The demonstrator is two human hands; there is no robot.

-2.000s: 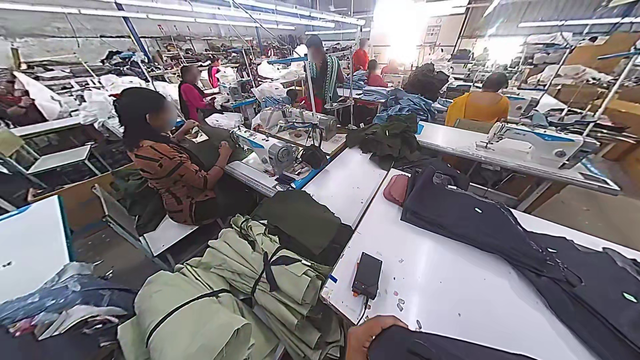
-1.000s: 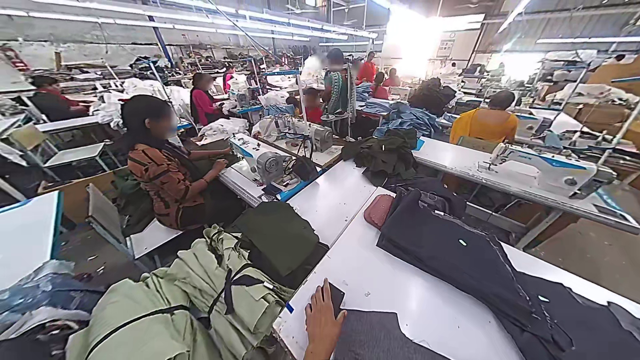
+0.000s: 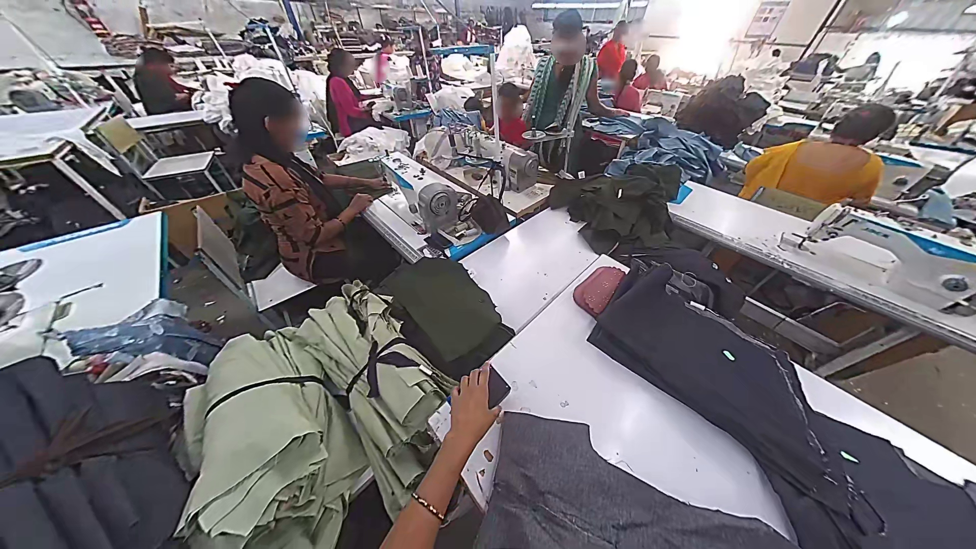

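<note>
My left hand reaches in from the bottom centre, a bangle on its wrist, and grips a small dark box-like object at the left edge of the white table. Just right of that hand a dark grey cut fabric piece lies flat on the tabletop. Farther right are dark trouser-like garment pieces with small green marks, beside a reddish-brown pouch. A bundle of light green fabric, tied with dark strips, lies left of my hand. My right hand is out of view.
Dark green fabric lies at the table's far left corner. A co-worker in a patterned top sits at a sewing machine ahead left. Another sewing machine stands on the bench at right. Dark grey fabric is at lower left.
The dark box stood alone on the table two seconds ago; my left hand now holds it at the table's left edge. The dark grey piece lies more spread out than at first.
</note>
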